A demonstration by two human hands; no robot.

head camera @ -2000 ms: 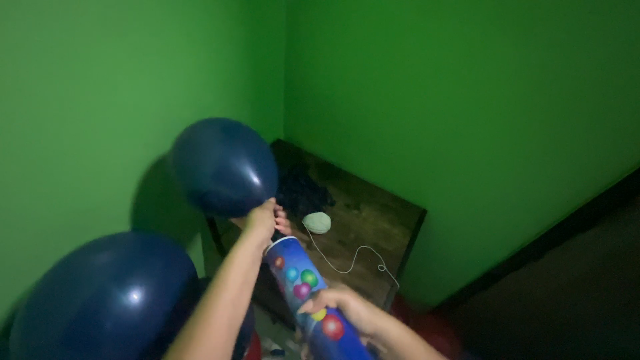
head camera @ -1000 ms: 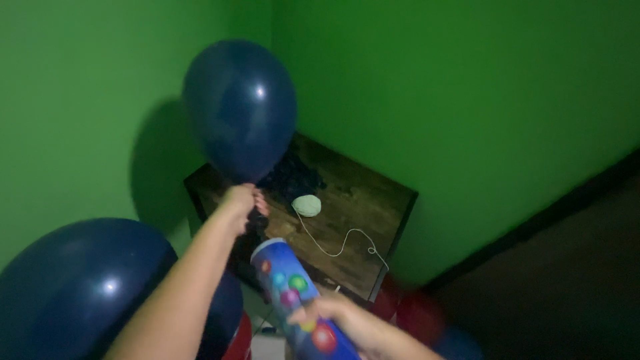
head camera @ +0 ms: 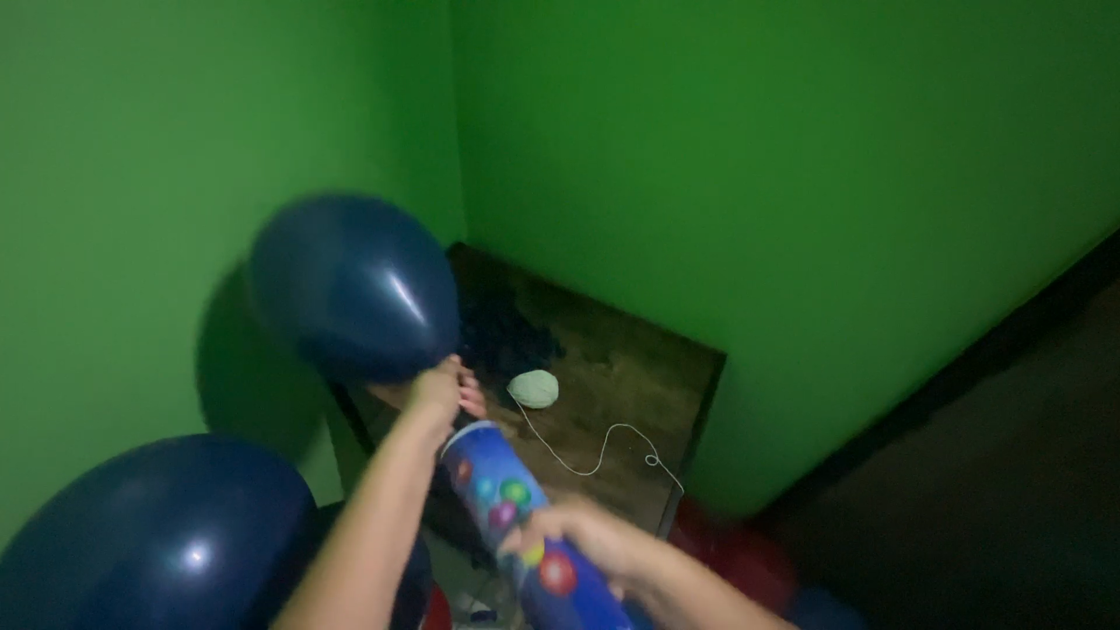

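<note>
A dark blue inflated balloon [head camera: 354, 284] is pinched near its neck by my left hand [head camera: 442, 394]. My right hand [head camera: 577, 534] grips a blue cylindrical hand pump [head camera: 499, 486] printed with coloured balls. The top end of the pump lies just below my left hand; whether the balloon's mouth touches it is hidden. Beyond my hands, a ball of pale string [head camera: 534, 389] rests on a dark wooden table [head camera: 630, 376], its loose end trailing in a wavy line toward the near right edge. Dark blue uninflated balloons [head camera: 503, 337] seem to be heaped behind the string.
A large dark blue balloon [head camera: 175, 534] fills the lower left, with another partly behind my left forearm. Red balloons [head camera: 739, 560] lie low beyond the table's right side, beside a blue one. Green walls [head camera: 700, 175] meet behind the table. A dark surface stands at right.
Between one second ago and now, the held balloon has tipped from nearly upright to leaning left and sits lower. The pump's top end and my left hand are closer together. Both hands keep their holds.
</note>
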